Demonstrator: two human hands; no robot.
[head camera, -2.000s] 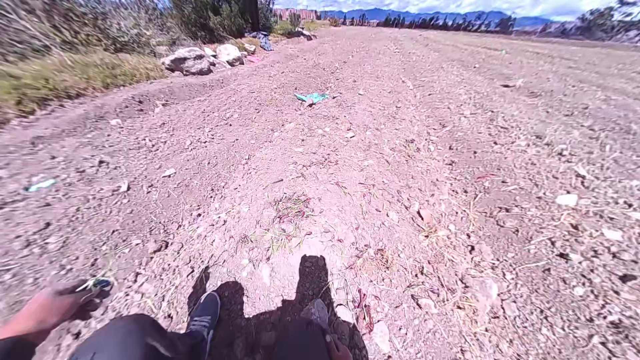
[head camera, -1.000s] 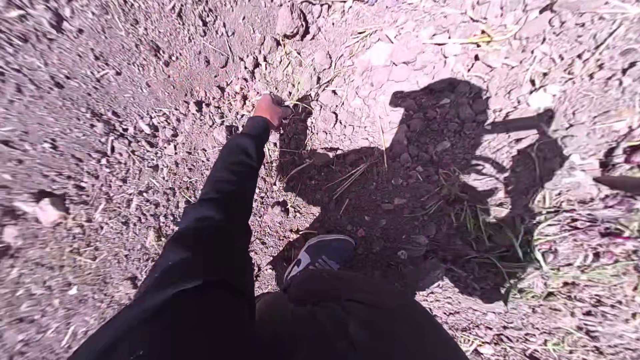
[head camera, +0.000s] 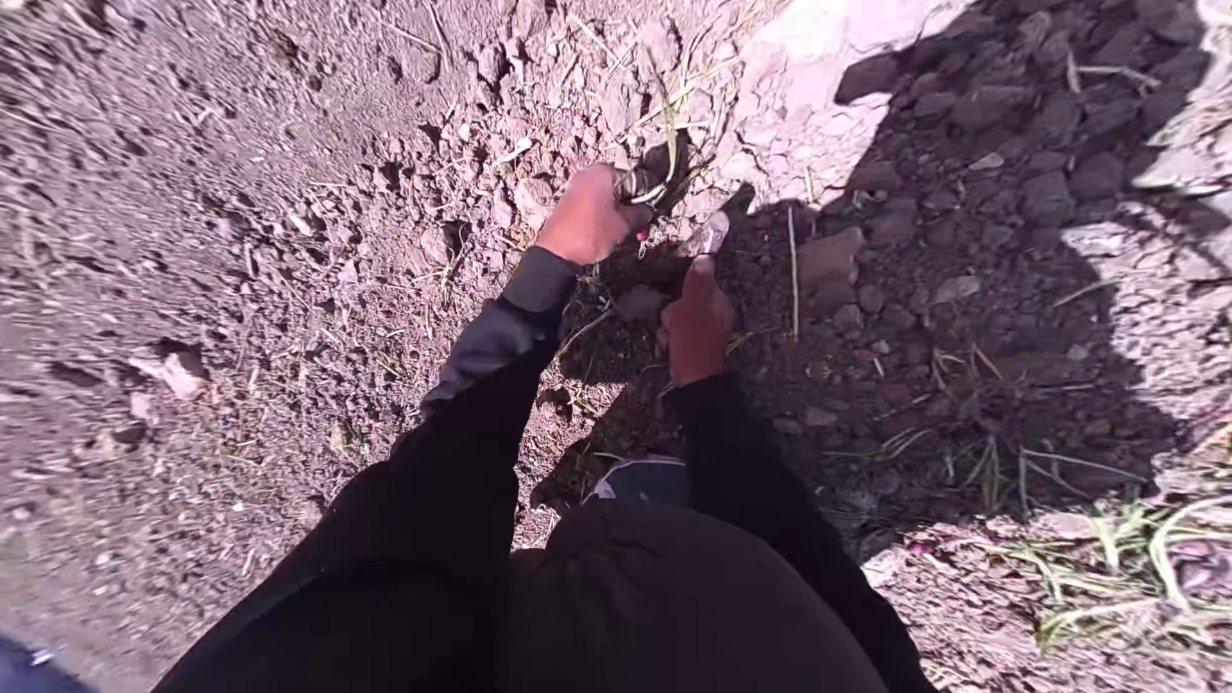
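My left hand (head camera: 590, 217) is down at the soil, its fingers curled at the base of a green-leaved plant (head camera: 671, 125); its fingertips are partly hidden, and whether it grips the stem I cannot tell. A small magenta bit (head camera: 643, 235) lies just below those fingers. My right hand (head camera: 700, 313), in shadow, is closed around the handle of a small tool with a shiny rounded metal blade (head camera: 713, 234), perhaps a spoon or trowel. The blade points up at the soil, right of my left hand.
Dry, cloddy soil (head camera: 289, 241) surrounds the hands. A flat clod (head camera: 833, 265) and a straight dry stalk (head camera: 794, 274) lie right of the tool. Pulled green-leaved plants (head camera: 1145, 568) lie at lower right. My shoe (head camera: 643, 479) is below the hands, and a pale stone (head camera: 183, 373) is at left.
The view has tipped down from the open field to the soil. My right hand, not clearly visible one second ago, is now beside my left hand with the tool in it.
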